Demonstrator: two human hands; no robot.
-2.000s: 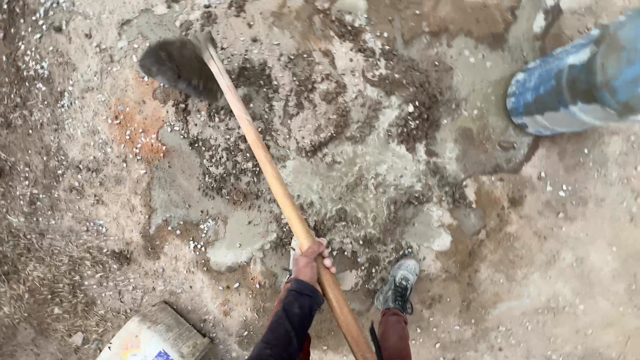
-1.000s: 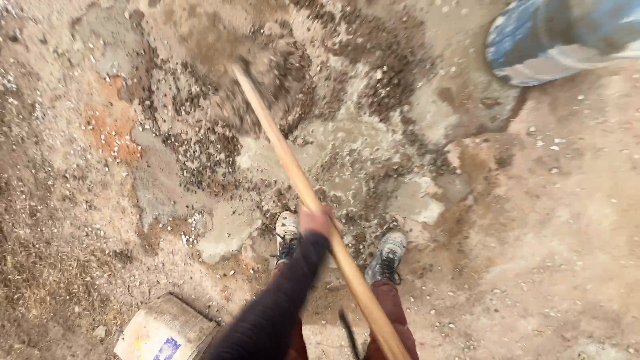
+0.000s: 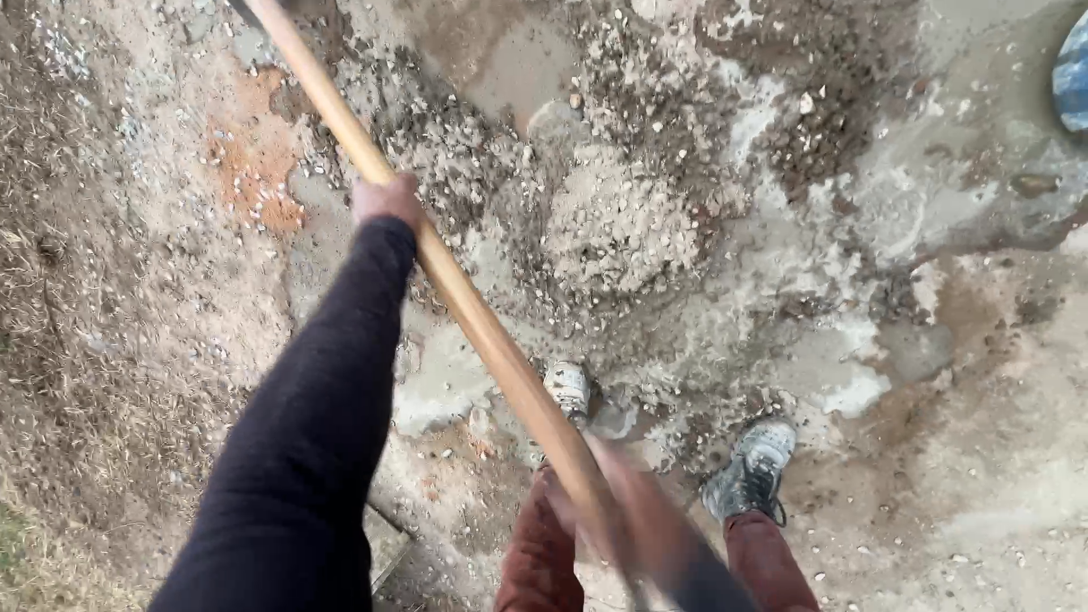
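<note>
A long wooden handle (image 3: 476,319) runs diagonally from the top left to the bottom centre. My left hand (image 3: 388,201), below a dark sleeve, is closed around its upper part. Lower down, my right hand (image 3: 633,501) is blurred and wraps the handle near its rear end. Only a dark bit of the tool's head (image 3: 246,8) shows at the top left edge; the rest is out of view. Beneath and to the right of the handle lies a heap of wet gravelly mix (image 3: 625,225) on the ground.
My mud-caked shoes (image 3: 752,467) stand just below the heap. A blue drum (image 3: 1073,76) is cut off at the right edge. Part of a pale container (image 3: 384,544) shows beside my left sleeve. Orange soil (image 3: 255,161) and dry straw-like grass (image 3: 51,340) lie to the left.
My left hand has moved up and left relative to my feet, and the tool's head has gone to the top left edge. My right hand has come into view on the handle.
</note>
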